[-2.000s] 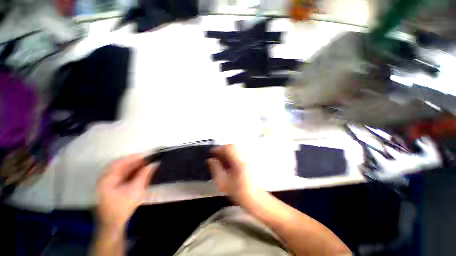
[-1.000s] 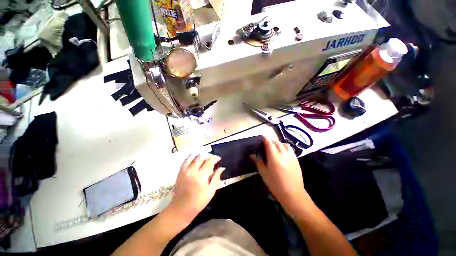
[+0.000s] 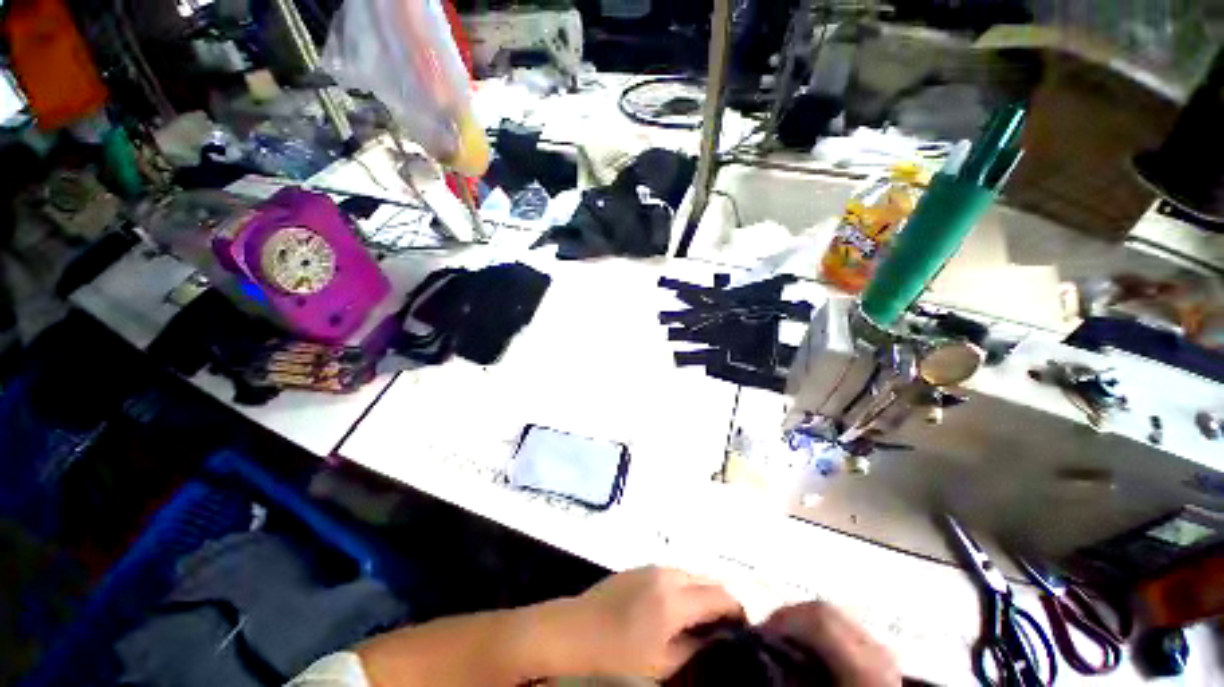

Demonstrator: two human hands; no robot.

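My left hand and my right hand are close together at the bottom edge, partly cut off. Both hold a bunched black fabric piece between them at the table's front edge; its lower part is out of the picture. A pale-faced rectangle with dark edges, which looks like a stack of cut pieces, lies flat on the table left of the hands. Black fabric strips lie heaped crosswise behind the needle area.
The sewing machine stands at right, with black-handled shears and red-handled scissors before it. Larger black pieces and a purple box with a round grille are at left. A blue crate is below the table.
The view has swung left. The black piece, held flat between both hands before, is now bunched at the bottom edge, with the hands closer together. The pale-faced rectangle lies still on the table.
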